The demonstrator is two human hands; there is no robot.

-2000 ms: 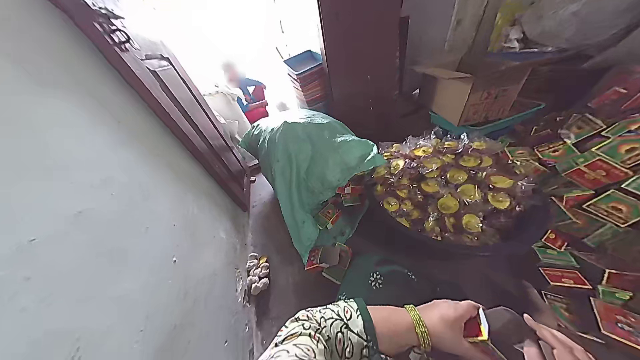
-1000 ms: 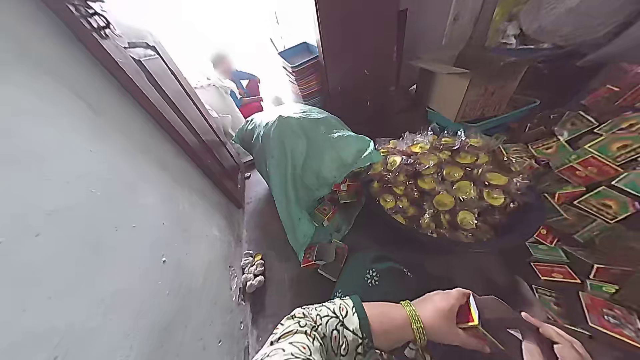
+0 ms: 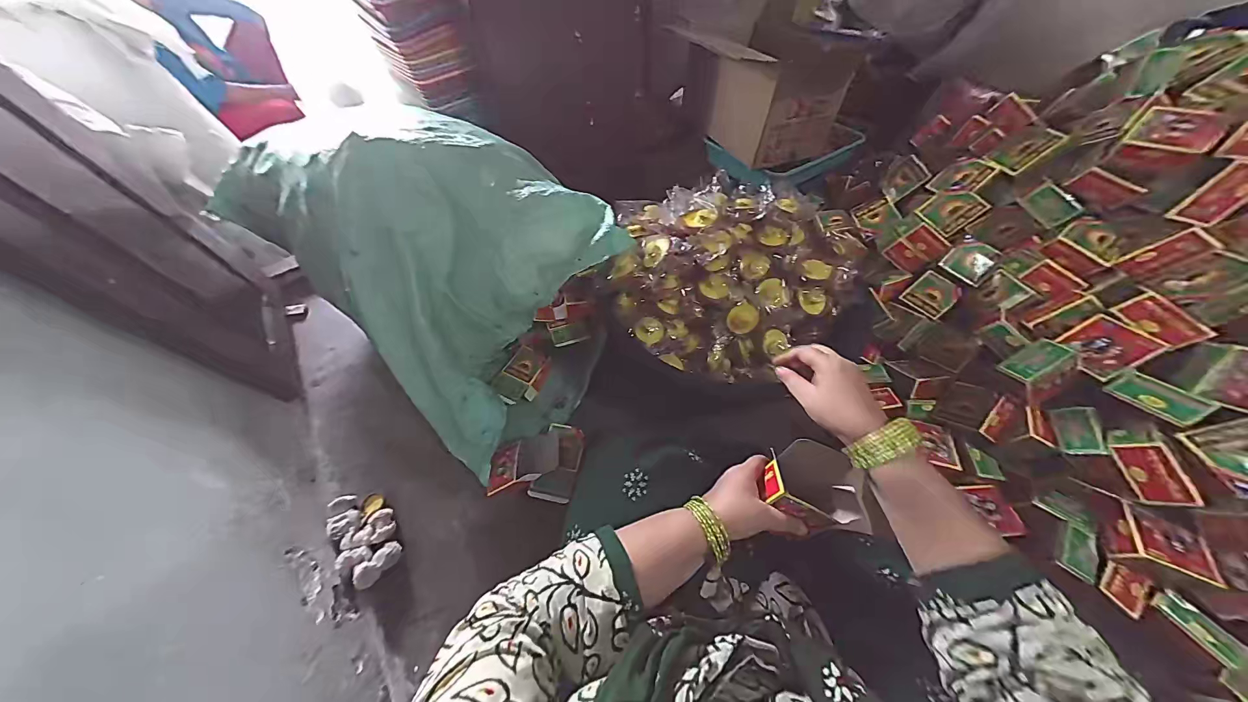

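Observation:
My left hand [image 3: 751,499] holds a small cardboard box [image 3: 817,476] with its grey inside showing and a red and yellow edge by my fingers. Above and to the right of it, my right hand [image 3: 829,388] is at the front edge of a heap of yellow items in clear wrappers [image 3: 741,317]; whether its fingertips grip one cannot be told. Many red and green printed boxes [image 3: 1111,346] lie at the right. A green sack [image 3: 419,244] lies on its side at the left, with several small boxes [image 3: 526,369] at its mouth.
Greyish lumps [image 3: 366,541] lie on the floor near the left wall. An open cardboard carton [image 3: 770,107] stands in a teal tray [image 3: 809,174] at the back. Stacked trays [image 3: 419,49] and part of a person [image 3: 239,68] are by the bright doorway.
My right hand has left the box in my left hand and moved forward to the wrapped heap. The box now shows its open inside. The view has shifted.

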